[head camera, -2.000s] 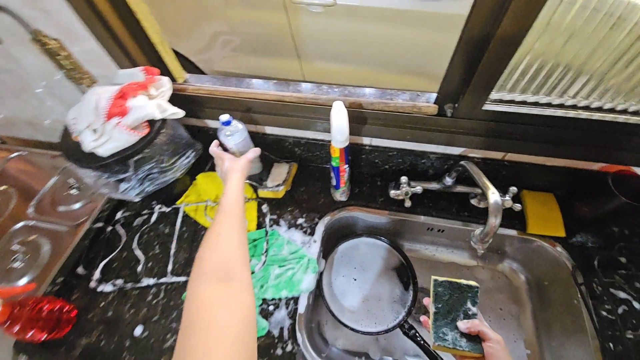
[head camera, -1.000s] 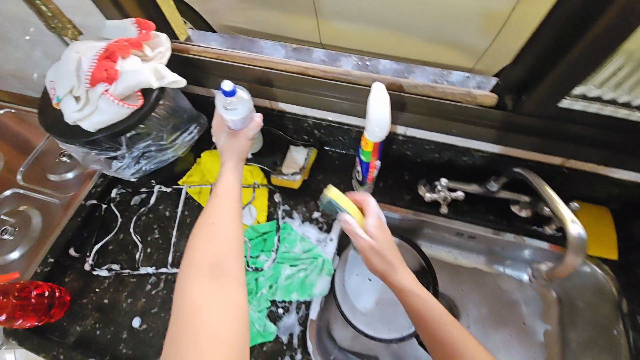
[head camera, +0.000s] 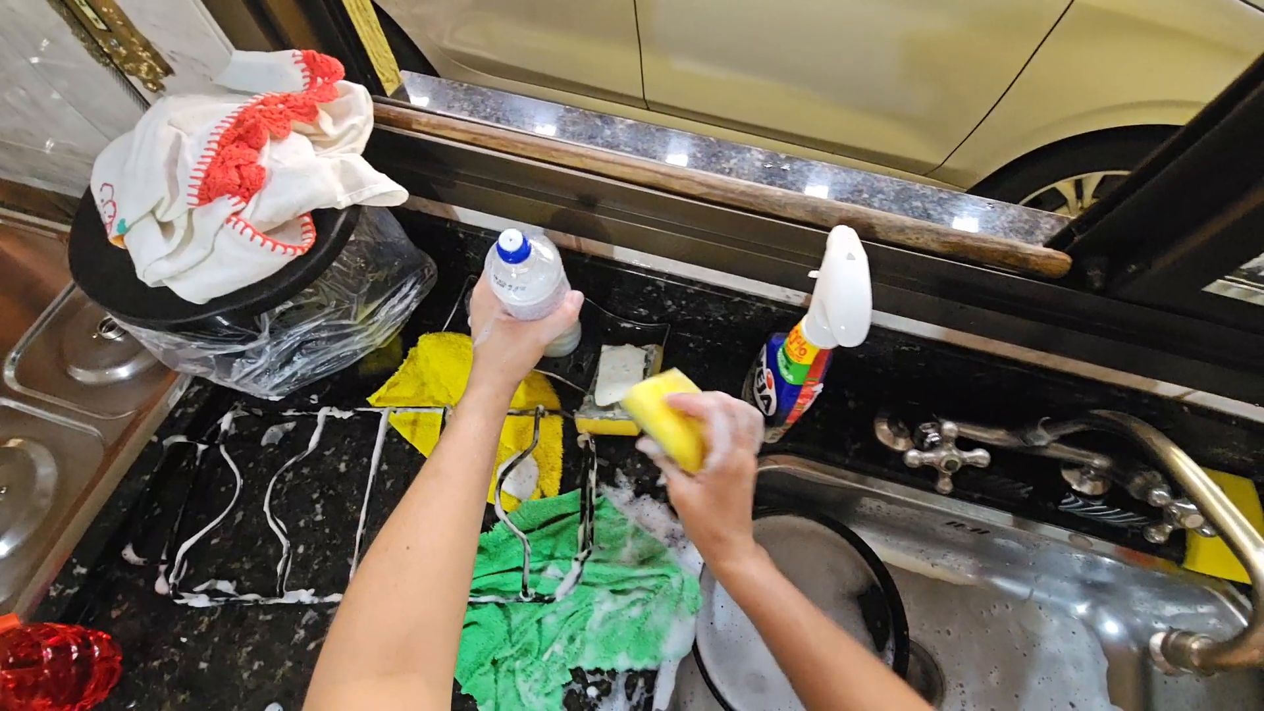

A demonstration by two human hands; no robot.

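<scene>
Near the back of the counter, my left hand (head camera: 518, 331) is closed around a clear plastic bottle (head camera: 530, 281) with a blue-and-white cap, held upright. My right hand (head camera: 716, 444) grips a yellow sponge (head camera: 667, 418) with suds on the fingers, left of the spray bottle. A soap bar (head camera: 622, 372) and another sponge (head camera: 607, 426) lie in a dark holder between the hands. Below them are a yellow cloth (head camera: 434, 370) and a soapy green cloth (head camera: 612, 592), with a sudsy wire rack (head camera: 281, 513) partly over both. A round pan (head camera: 790, 612) rests in the sink under my right forearm.
A white-capped spray bottle (head camera: 834, 296) stands behind the steel sink (head camera: 997, 583). The faucet (head camera: 1175, 464) arches over its right side. A black-lidded container (head camera: 296, 326) wrapped in plastic bears a white-and-red cloth (head camera: 247, 178). A red bottle (head camera: 59, 664) lies at the lower left.
My right hand has come up from over the sink with the sponge to the left of the spray bottle. My left hand stays at the clear bottle. The view has shifted.
</scene>
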